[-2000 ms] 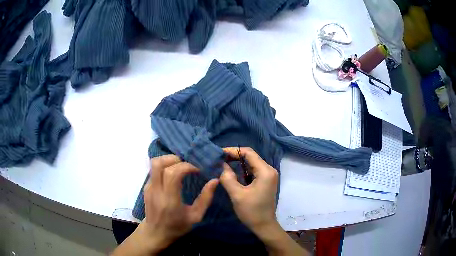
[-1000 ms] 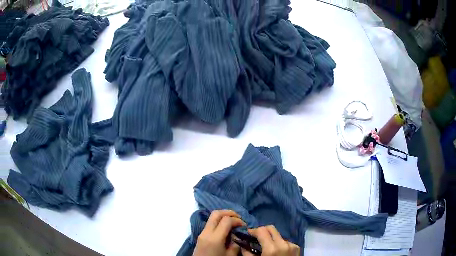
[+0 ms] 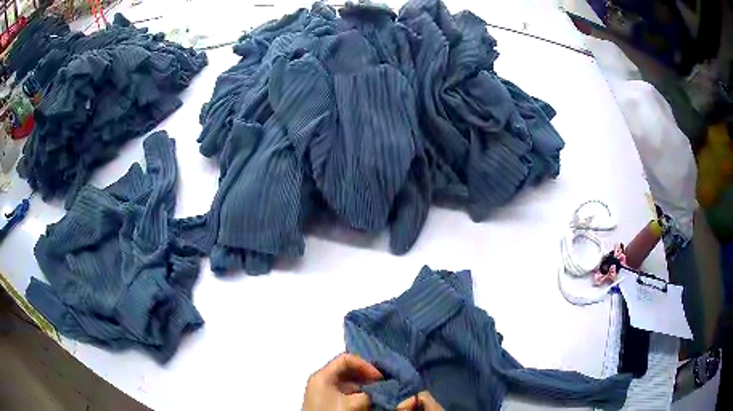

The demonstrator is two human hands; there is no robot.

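Note:
A blue-grey ribbed knit sweater (image 3: 458, 337) lies at the bottom centre, its folded collar toward the far side and one sleeve stretched right over the papers. My left hand (image 3: 341, 385) pinches the folded sleeve end (image 3: 394, 389) at the sweater's near left. My right hand (image 3: 419, 401) is mostly cut off by the bottom edge; only fingers show, touching the same cloth. No snips can be seen in it now.
A big sweater pile (image 3: 362, 136) lies beyond, a loose sweater (image 3: 120, 265) and darker pile (image 3: 104, 96) at left. At right are a white cable (image 3: 583, 253), thread cone (image 3: 643, 243), pink-black bunch (image 3: 611, 265), black phone (image 3: 635, 349) and papers (image 3: 663, 373).
The view has tilted up, so the sweater and hands sit lower and further right in the picture. The dark snips seen in my right hand before are out of sight.

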